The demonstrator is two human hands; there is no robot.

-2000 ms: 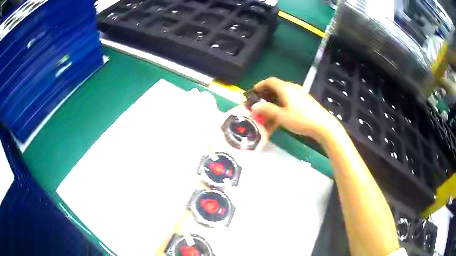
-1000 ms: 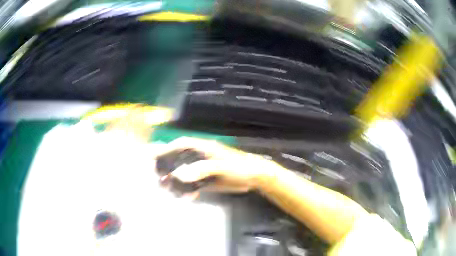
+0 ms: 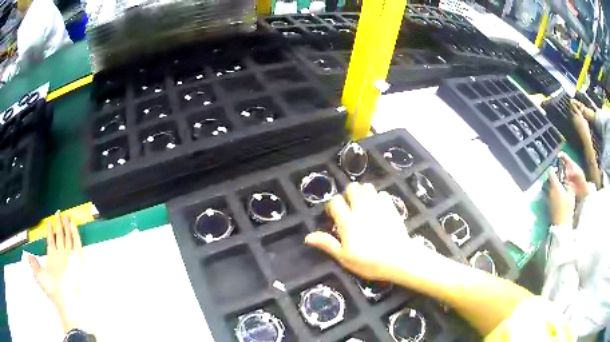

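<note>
My left hand point(image 3: 61, 252) lies flat at the left with fingers spread, its forearm over the white work sheet point(image 3: 137, 280). One dark round watch point(image 3: 79, 336) shows at the wrist, cut off by the bottom edge. My right hand point(image 3: 371, 234) is over the black foam tray point(image 3: 251, 237), thumb apart from the fingers; its fingertips and anything under them are partly hidden. A watch point(image 3: 353, 160) stands tilted just beyond the fingers. Several dark watches, such as one in the front row point(image 3: 321, 305), lie in the tray's pockets; two pockets left of my thumb are empty.
A taller stack of black foam trays point(image 3: 221, 143) holding watches stands behind. A yellow post point(image 3: 371, 63) rises at the tray's back edge. More trays point(image 3: 505, 127) are at the right, where another person's hands point(image 3: 565, 187) hold a dark object. Another foam tray point(image 3: 23, 167) is at far left.
The view has swung right, onto the near tray. My right hand has moved from beside the sheet to over the tray. The row of red-lit watches on my left arm is out of view.
</note>
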